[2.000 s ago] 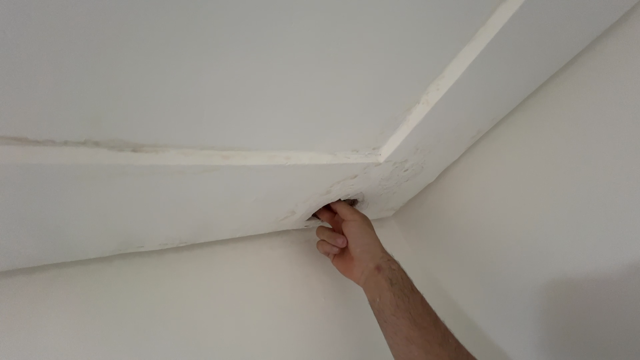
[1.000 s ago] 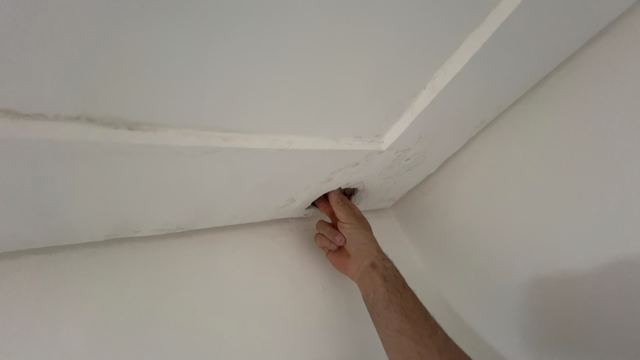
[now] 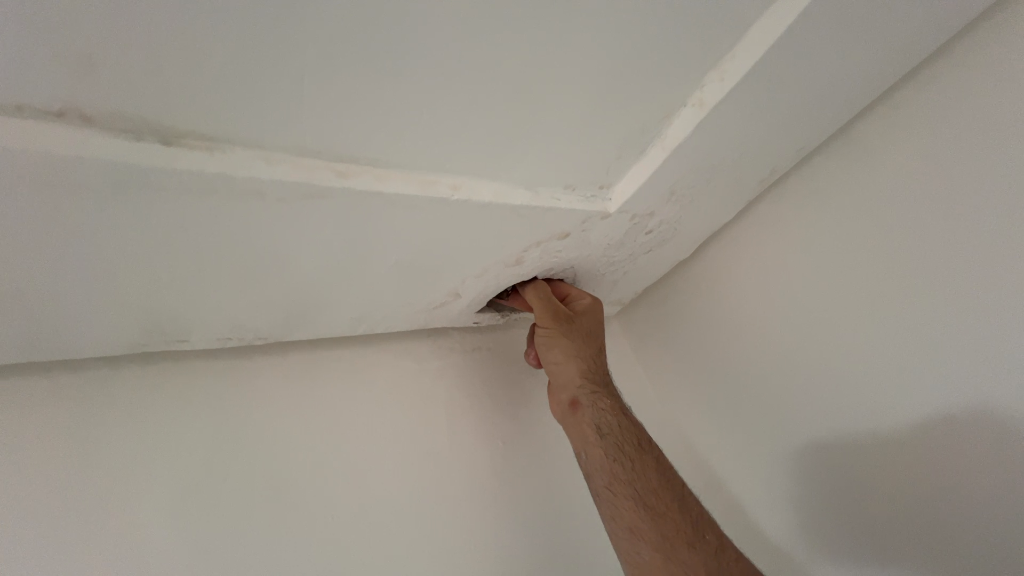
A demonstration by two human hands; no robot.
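Note:
A dark hole (image 3: 498, 302) opens in the underside of a white lowered ceiling border, close to the corner of the room. My right hand (image 3: 570, 324) reaches up from the lower right with its thumb and some fingertips in the hole; another finger is curled below. Those fingertips are partly hidden, and whether they hold something cannot be told. Rough, patchy plaster (image 3: 632, 236) surrounds the hole and runs toward the inner corner of the border. My left hand is out of view.
The raised ceiling panel (image 3: 384, 80) has a stepped edge (image 3: 320, 170) with dark stains at the left. Below the border, a pale wall (image 3: 240, 448) meets the right-hand wall (image 3: 840, 304), where a soft shadow falls at the lower right.
My right hand has turned at the wrist and shifted toward the right side of the hole, so more of the opening shows at the left.

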